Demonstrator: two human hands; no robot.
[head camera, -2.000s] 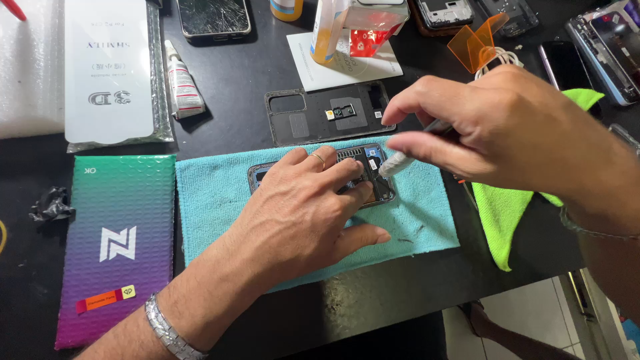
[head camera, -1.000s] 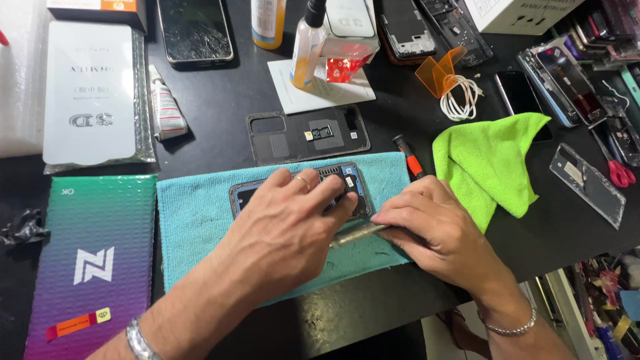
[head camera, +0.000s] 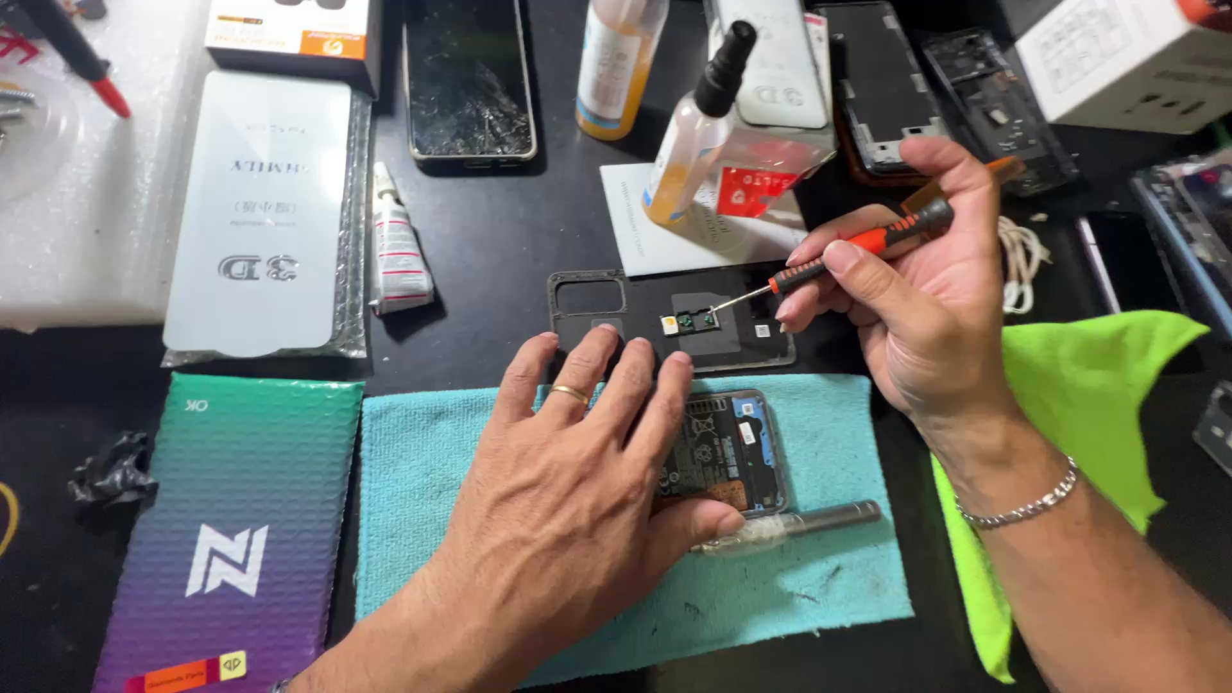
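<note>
My right hand (head camera: 924, 279) grips a red-and-black precision screwdriver (head camera: 866, 245). Its tip meets a small dark tray with a SIM card (head camera: 695, 321), which lies on the detached phone back cover (head camera: 635, 356). My left hand (head camera: 587, 462) rests spread over the opened phone (head camera: 760, 443), hiding much of it; the battery and part of the inner frame show beyond the fingers. Beside my left thumb a grey-handled, pen-like tool (head camera: 828, 517) lies on the turquoise cloth (head camera: 808, 597), partly hidden. Whether the left fingers press on the phone cannot be told.
A spray bottle (head camera: 688, 144) and another bottle (head camera: 616, 72) stand behind the cover. A cracked phone (head camera: 470, 82), a glue tube (head camera: 397, 245) and a padded envelope (head camera: 226, 500) lie leftward. To the right are a green cloth (head camera: 1078, 404) and a coiled white cable (head camera: 1022, 255).
The pen-like tool, in my right hand before, now lies on the turquoise cloth. My right hand has taken up the red-and-black screwdriver from the table and reached to the back cover.
</note>
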